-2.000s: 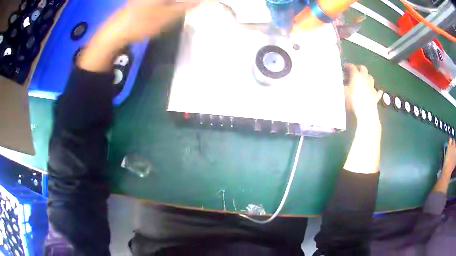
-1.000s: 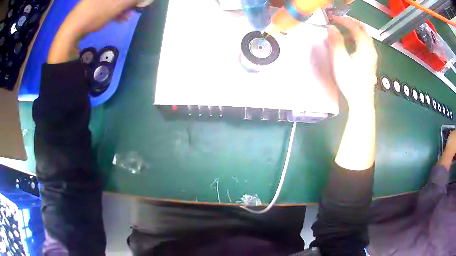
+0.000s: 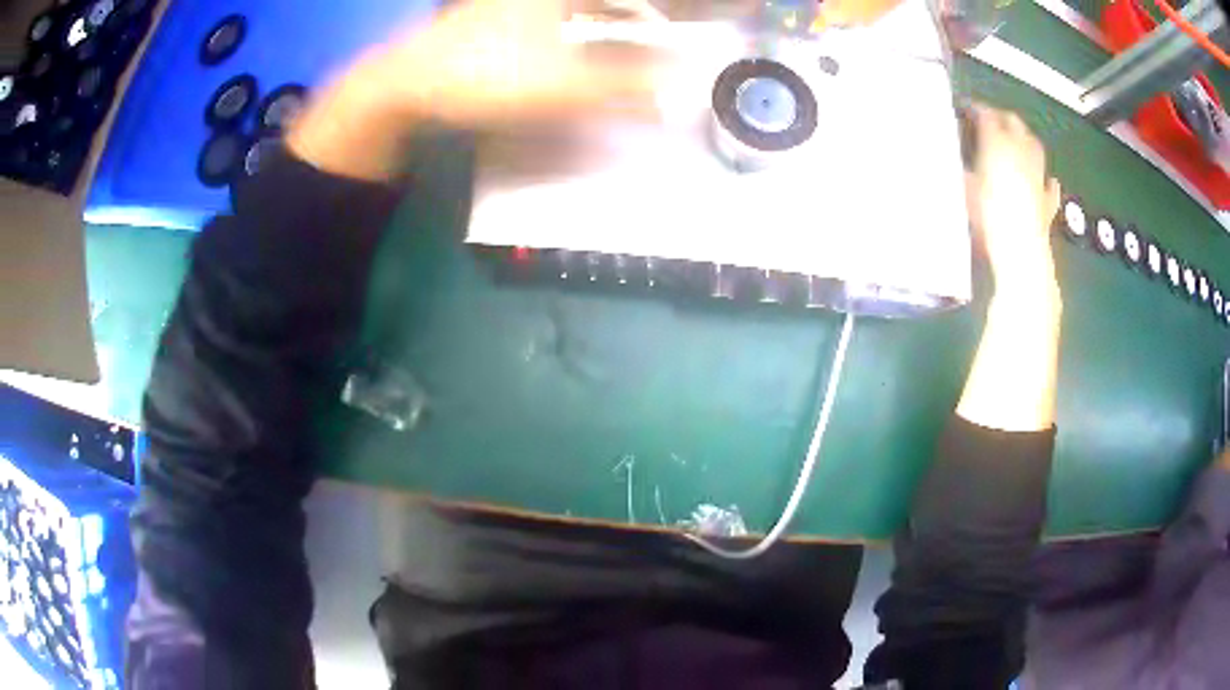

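Note:
A black disc with a pale centre (image 3: 765, 105) sits on the round seat on top of the white machine (image 3: 607, 202). My left hand (image 3: 499, 81) is badly blurred over the machine's left part, fingers pointing towards the disc; whether it holds anything cannot be told. My right hand (image 3: 1009, 169) is beside the machine's right edge, at the near end of a row of discs (image 3: 1133, 248). Its fingertips are partly hidden and its grip is unclear. Several black discs (image 3: 231, 100) lie in the blue tray (image 3: 149, 169) at the left.
A carton (image 3: 47, 297) with black parts stands at far left, a blue crate (image 3: 101, 539) below it. A pale cable (image 3: 826, 425) hangs from the machine's front. Clear scraps (image 3: 386, 396) lie on the green bench. A red bin (image 3: 1167, 115) is back right. Another person's sleeve (image 3: 1174, 580) shows lower right.
My left hand has moved right from the tray to over the machine. My right hand has moved from the machine's back right corner to beside its right edge. The view has shifted slightly.

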